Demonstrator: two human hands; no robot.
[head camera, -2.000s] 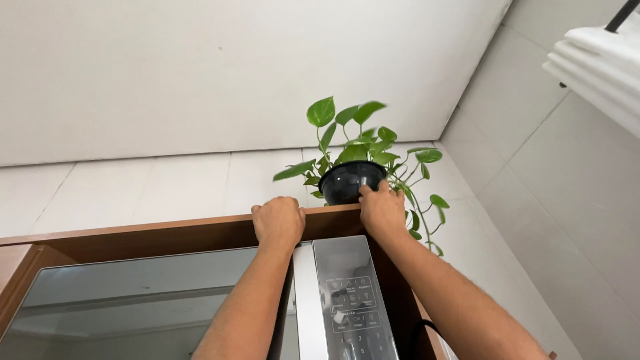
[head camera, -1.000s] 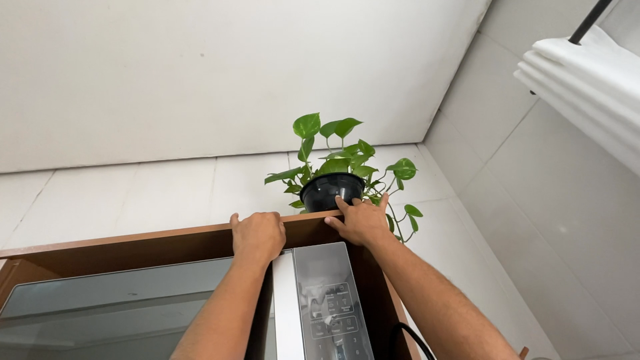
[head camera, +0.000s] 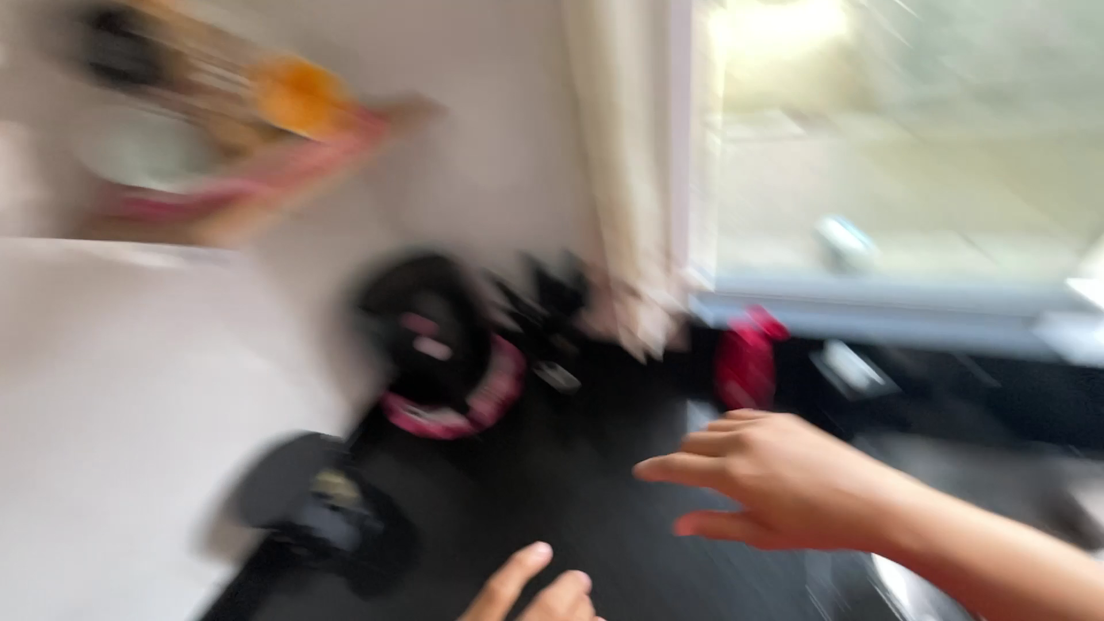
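The view is strongly blurred. My right hand hangs over a dark countertop, fingers apart, with nothing in it. Just behind it stands a red bottle-like container. Only some fingers of my left hand show at the bottom edge; they are apart and I see nothing between them, while the palm is out of frame. To the left of my hands, a black round object with a pink patterned rim and a dark object with a round top are on the counter.
A wall shelf with an orange item and other things is at the upper left. A window with a pale curtain beside it is behind the counter. Dark pointed objects stand near the curtain's foot. A white surface lies left.
The view has swung from the cabinet top to a counter by a window. My hands have left the cabinet edge; the black pot with the green plant and the microwave are out of view.
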